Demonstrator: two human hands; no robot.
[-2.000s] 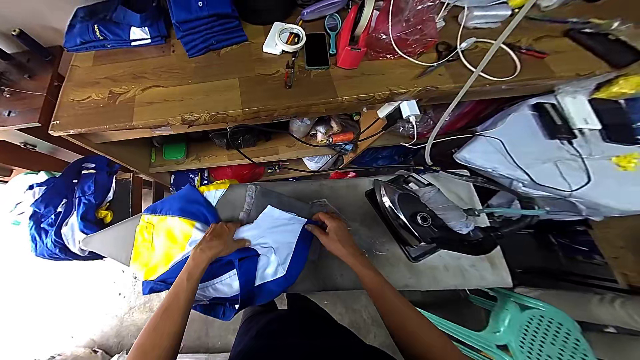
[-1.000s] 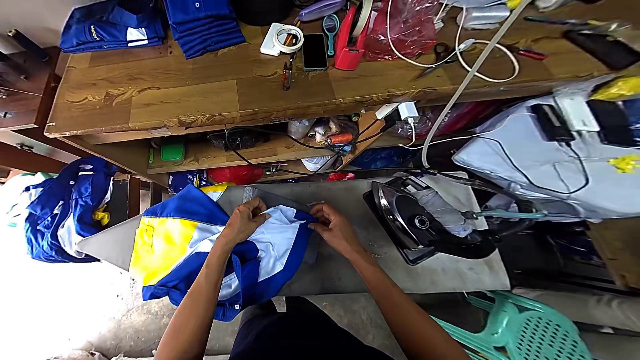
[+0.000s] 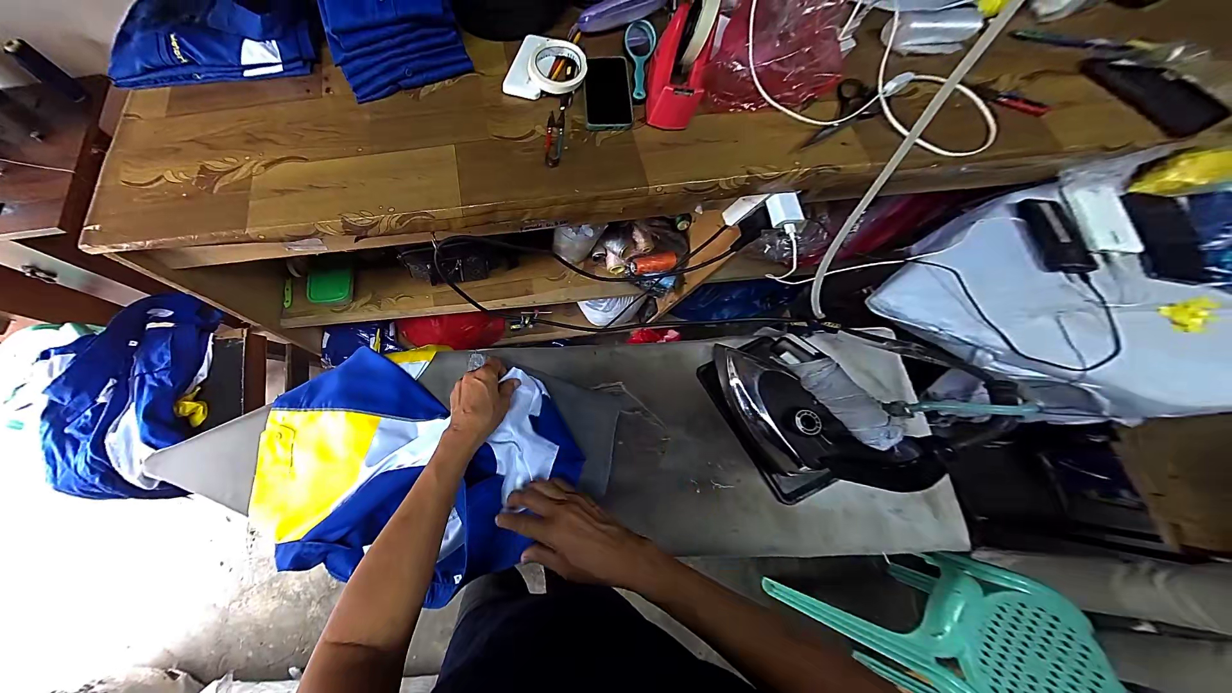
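Note:
A blue, yellow and white garment (image 3: 322, 462) lies spread over the grey ironing board (image 3: 664, 481), its lower part hanging past the near edge. My left hand (image 3: 478, 399) grips the white cloth near its far edge, fingers bent together. My right hand (image 3: 568, 529) rests on the near part of the same white and blue cloth, its fingers spread. To the right, a steam iron (image 3: 794, 414) with cloth wrapped round its handle sits on a dark rest on the board.
Beyond the board stands a wooden table (image 3: 366, 164) with folded blue garments (image 3: 395, 43), a phone (image 3: 608, 93) and a red tape dispenser (image 3: 677, 77). A hose (image 3: 914, 135) runs down to the iron. A green plastic chair (image 3: 1011, 616) is at the near right, piled blue garments (image 3: 130, 395) at left.
My right hand has moved from the far edge of the white cloth down to its near part. My left hand has moved toward the far edge, and the white cloth lies differently.

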